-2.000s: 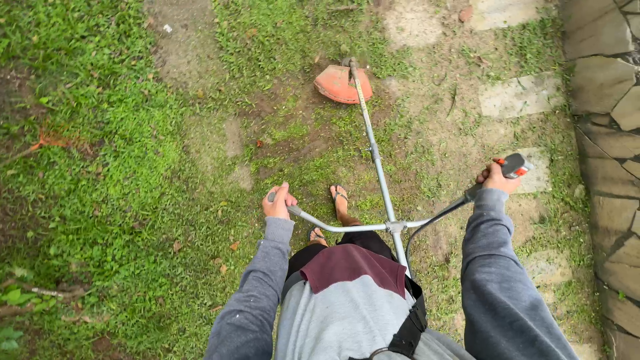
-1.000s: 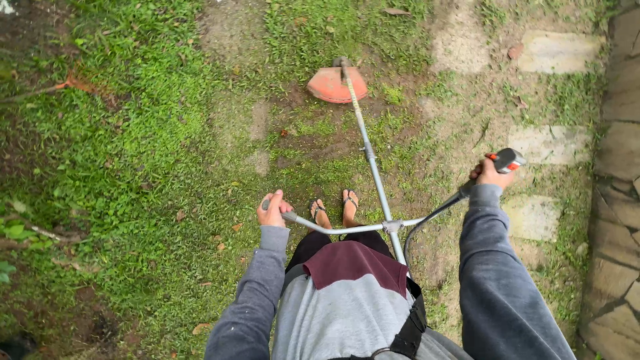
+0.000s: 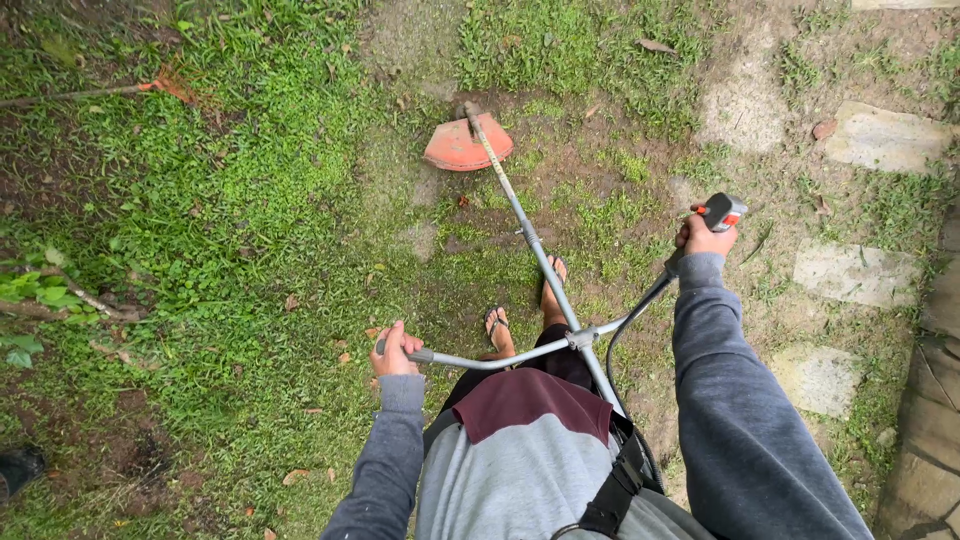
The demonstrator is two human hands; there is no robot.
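Note:
A brush cutter [image 3: 551,270] with a metal shaft slants up and left from my right hip, held by a black harness strap [image 3: 616,487]. My left hand [image 3: 395,351] is closed around the left grip of its handlebar [image 3: 487,363]. At the other end, my right hand [image 3: 706,234] grips the control handle [image 3: 724,211], which has orange controls; a black cable runs down from it. The orange guard [image 3: 466,142] sits low over grass and bare soil at the shaft's far end. The cutting part is hidden or too blurred to tell.
A rake [image 3: 166,84] with orange tines lies on the grass at upper left. Pale stepping stones [image 3: 855,271] line the right side beside a stone wall [image 3: 926,427]. A leafy branch [image 3: 82,296] is at left. My feet [image 3: 498,330] are in flip-flops below the shaft.
The brush cutter's head has swung left, with both hands still on the handlebar. My feet were side by side a second ago; now one is farther forward. The view has shifted.

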